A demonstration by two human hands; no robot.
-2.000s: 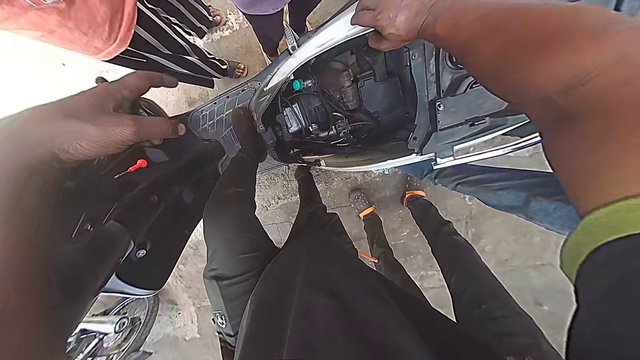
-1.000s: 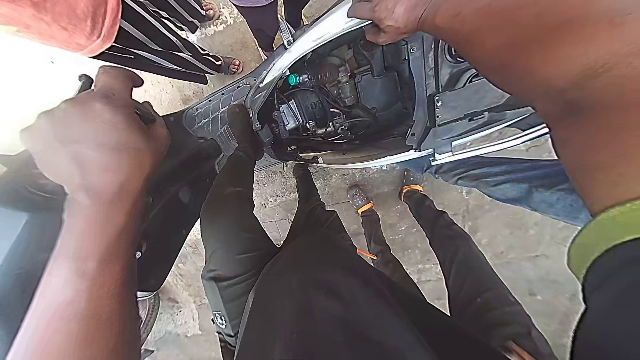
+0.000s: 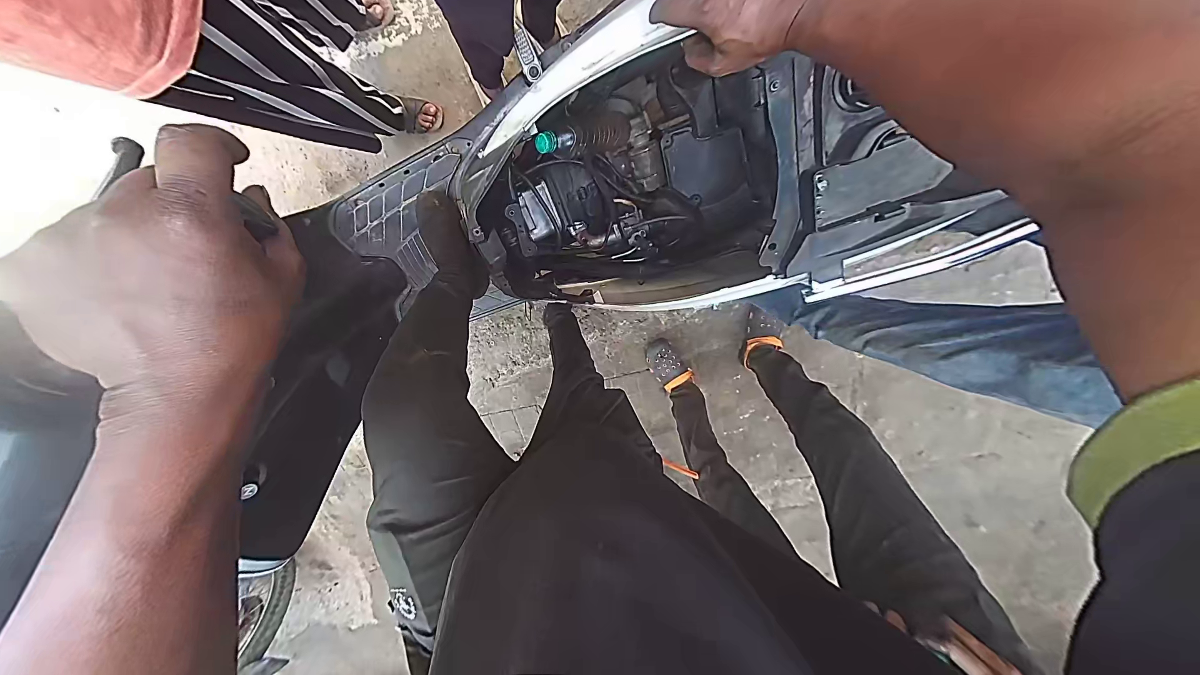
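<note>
My left hand (image 3: 178,253) is closed around the handlebar (image 3: 122,155) of a motor scooter, whose dark end sticks out beyond the fist. At the top, my right hand (image 3: 736,33) grips the edge of the scooter's white body panel (image 3: 562,80). Below that hand lies the uncovered engine bay, with the engine (image 3: 558,202), a ribbed black hose (image 3: 600,134) and a green cap (image 3: 546,142). The dark front cover (image 3: 323,366) is partly hidden by my left hand and forearm. One dark-shod foot (image 3: 445,239) rests on the patterned footboard (image 3: 375,216).
A person in striped trousers (image 3: 281,70) stands at the upper left, another in dark clothing at the top. Someone in blue jeans (image 3: 956,352) is at the right. Shoes with orange straps (image 3: 670,366) stand on the paved ground (image 3: 937,459). A wheel (image 3: 267,609) shows at lower left.
My left hand was spread above the front cover, near a red key-like item, and has since closed around the handlebar. My right hand has stayed on the panel edge.
</note>
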